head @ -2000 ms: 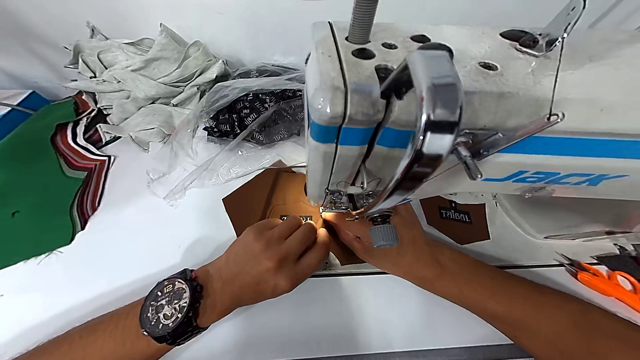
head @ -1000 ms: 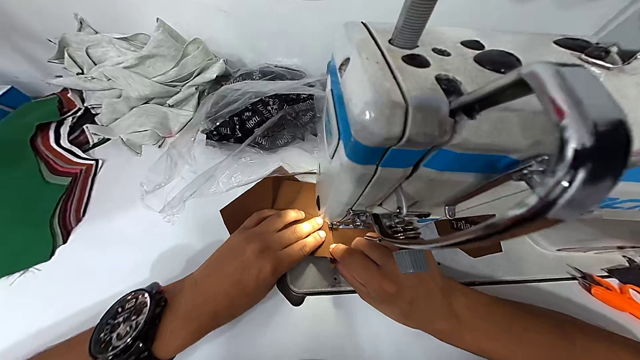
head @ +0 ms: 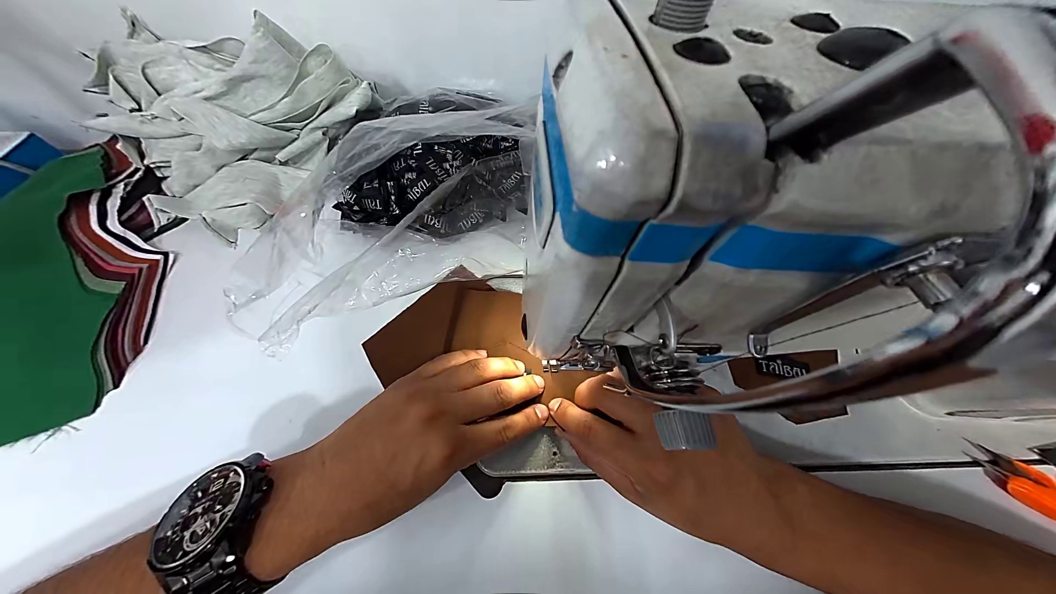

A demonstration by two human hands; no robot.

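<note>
A brown fabric piece (head: 487, 320) lies on the bed of the sewing machine (head: 660, 165), partly beneath its presser foot (head: 565, 364). My left hand (head: 445, 412), with a black watch (head: 202, 516) on the wrist, rests flat on the fabric just left of the foot, fingers slightly apart. My right hand (head: 652, 445) touches the fabric's near edge, its fingertips close to those of my left hand. The needle area is lit; the needle itself is hard to make out. Whether either hand pinches the fabric cannot be told.
Behind the hands are pale grey cloth pieces (head: 239, 107) and a clear plastic bag (head: 330, 256) of black printed labels (head: 445, 181). Layered fabric with a green top (head: 49, 297) lies left. Right are another brown piece with a label (head: 792, 375) and orange-handled snips (head: 1023, 487).
Two seconds ago a label showed beside my left fingers on the brown fabric; now none shows there. My left hand has flattened onto the fabric. The view has shifted toward the machine head.
</note>
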